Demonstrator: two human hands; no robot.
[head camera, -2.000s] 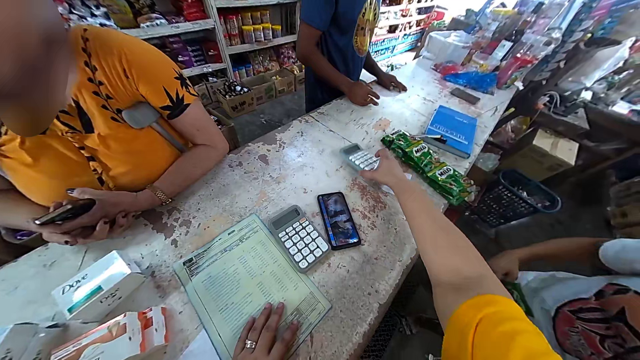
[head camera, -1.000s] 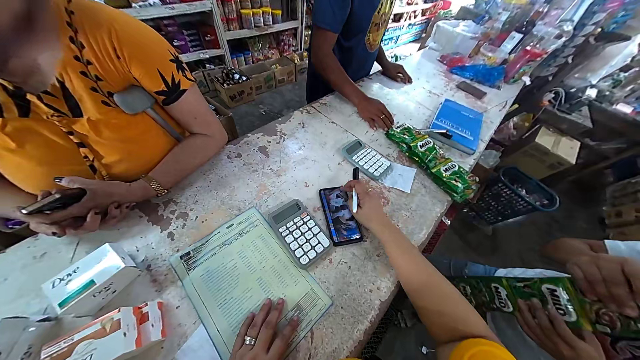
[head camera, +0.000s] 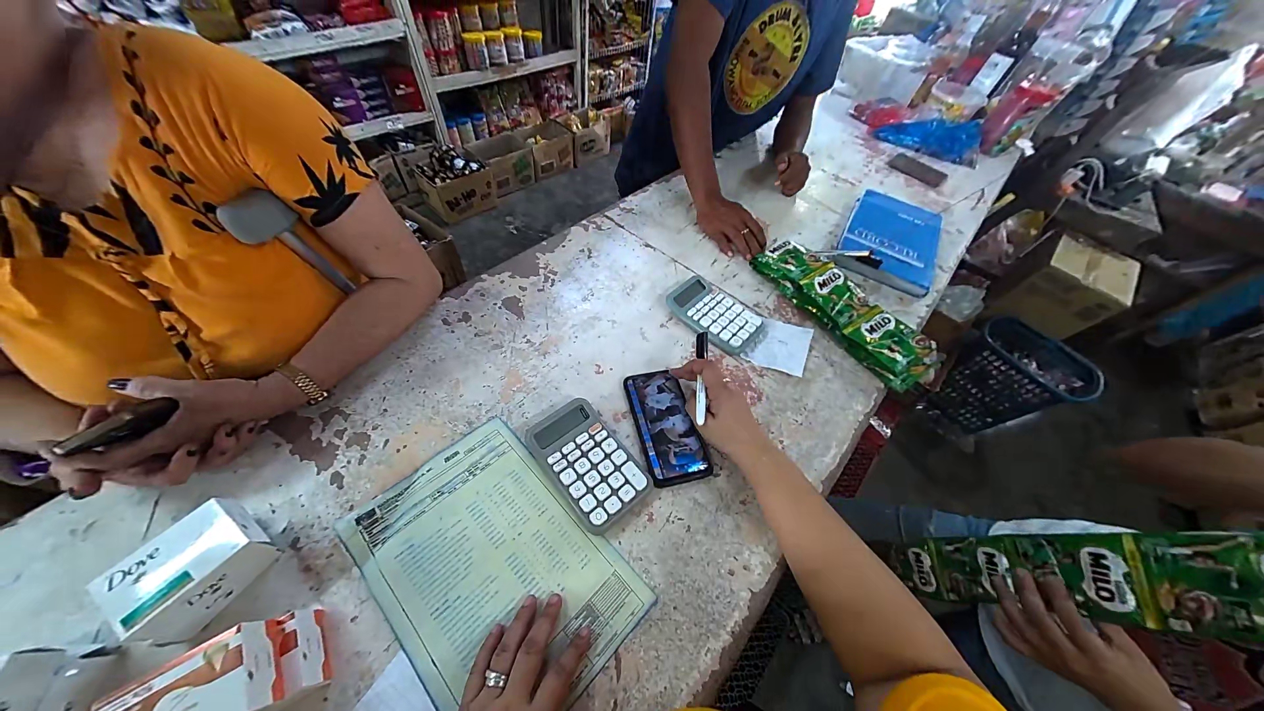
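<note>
My left hand (head camera: 525, 660), with a ring, lies flat on a printed form in a clear sleeve (head camera: 484, 553) at the counter's near edge. A white pen with a black end (head camera: 701, 380) is held in my right hand (head camera: 719, 410), which rests beside the right edge of a lit smartphone (head camera: 668, 427). Between the form and the phone sits a grey calculator (head camera: 589, 464) with white keys. Farther off, a second calculator (head camera: 715, 314) partly overlaps a white paper slip (head camera: 781, 347). A strip of green Milo sachets (head camera: 839, 311) lies to its right.
Across the worn counter (head camera: 513, 326), a person in orange (head camera: 197, 197) holds a phone; another person's hand (head camera: 731, 227) touches the sachet strip. A blue book (head camera: 892, 240), Dove boxes (head camera: 185, 570) and a plastic basket (head camera: 1017, 375) stand around. At lower right, someone's hand holds more sachets (head camera: 1096, 578).
My right hand has come back from the farther calculator to beside the phone, now with a pen. The paper slip has come into view by that calculator. My left hand remains on the form.
</note>
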